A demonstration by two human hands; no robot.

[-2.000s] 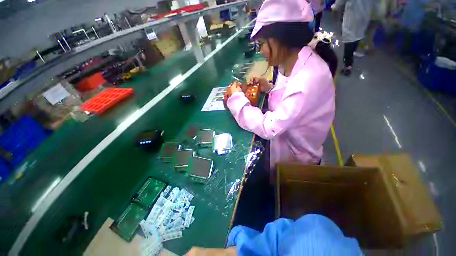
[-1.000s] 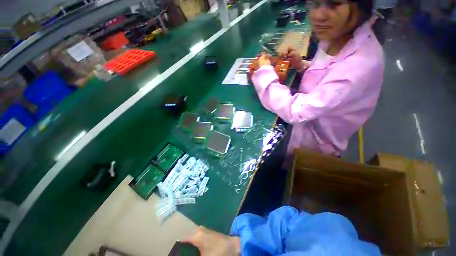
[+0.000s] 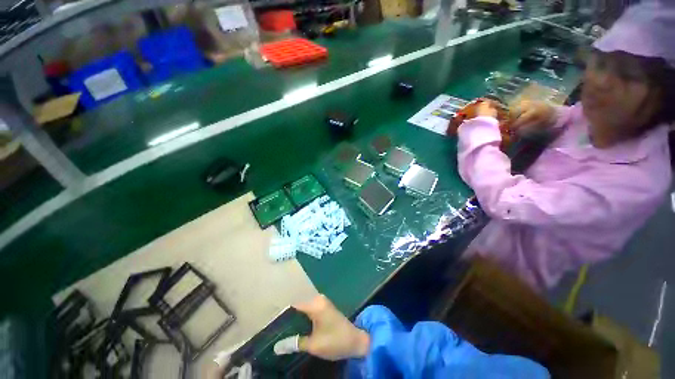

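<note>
My right hand (image 3: 329,331), in a blue sleeve with a white cot on a fingertip, holds a dark board-and-frame assembly (image 3: 275,342) low over the front of the beige sheet. At the assembly's lower left end a small pale tip (image 3: 222,358) shows; I cannot tell if it is a finger of my left hand. Black front frames (image 3: 198,322) lie in a loose pile at the left of the sheet. A heap of pale button strips (image 3: 311,228) lies beyond my right hand, beside two green board-and-frame assemblies (image 3: 272,209).
Several display boards (image 3: 376,196) lie on clear film (image 3: 414,240) right of centre. Small black units (image 3: 224,175) stand along the far side, before the pale rail (image 3: 244,121). A co-worker in pink (image 3: 548,178) holds an orange-brown part at right. An open carton (image 3: 518,322) stands below the bench.
The view has swung left, bringing the frame pile into sight. My right hand, earlier cut off by the lower edge, now shows more fully with the dark assembly in it.
</note>
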